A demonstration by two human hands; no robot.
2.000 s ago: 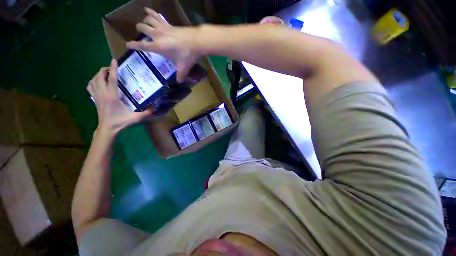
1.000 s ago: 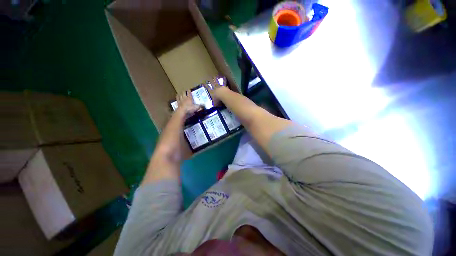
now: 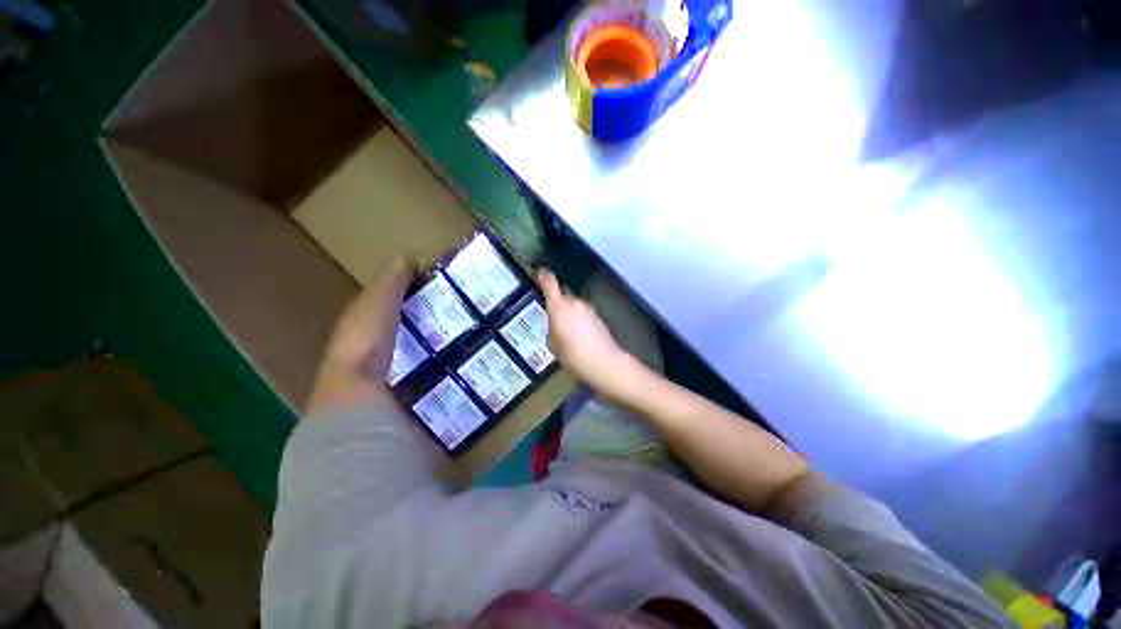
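Observation:
An open brown shipping carton stands low in front of me, left of the table. Two rows of three black retail boxes, white labels up, lie side by side at its near end. My left hand is at the left end of the far row, its fingertips near the row's far side; it partly covers the leftmost label. My right hand is at the carton's right wall, beside the right end of the near row. Whether either hand grips anything is hidden.
The metal worktable fills the right side, with bright glare. A blue tape dispenser with an orange core stands at its far left corner. Another brown carton is at lower left on the green floor. A yellow item shows at lower right.
The three boxes held over the carton now lie inside, beside the earlier row. My hands have moved from on top of them to the sides. The view has shifted, showing more table.

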